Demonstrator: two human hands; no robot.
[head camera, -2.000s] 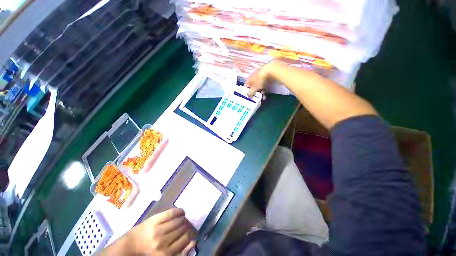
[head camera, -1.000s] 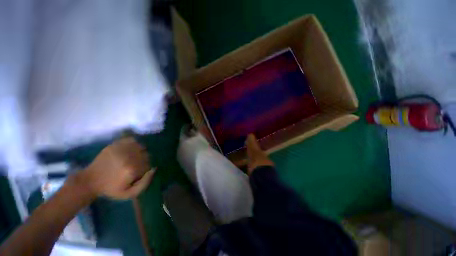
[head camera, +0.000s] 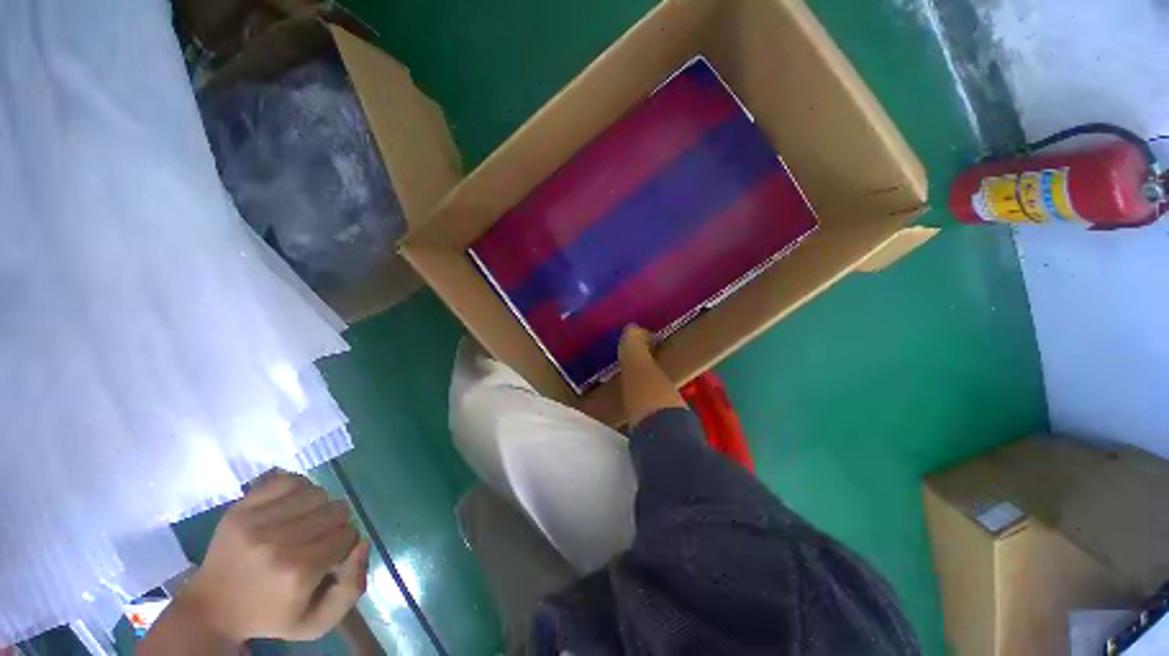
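A large shiny sheet (head camera: 647, 212) with purple-red and dark blue bands lies in an open brown carton (head camera: 840, 154) on the floor. My right hand (head camera: 637, 365) reaches over the carton's near side to the sheet's lower edge. Its fingertips are at that edge, and whether they grip it cannot be told. My left hand (head camera: 285, 557) is at the lower left, seen from the back, with its fingers curled in and nothing visible in it.
A whitish layered plastic stack (head camera: 141, 295) fills the left. Beside it an open carton (head camera: 391, 128) holds a dark plastic-wrapped bundle (head camera: 301, 167). A red fire extinguisher (head camera: 1064, 190) is at the right, a closed carton (head camera: 1038, 538) at the lower right, and a red object (head camera: 718, 417) by my right sleeve.
My view has swung from the bench to the floor carton. My right hand has left the white housing with blue keys and reached into the carton. My left hand has left the jig area.
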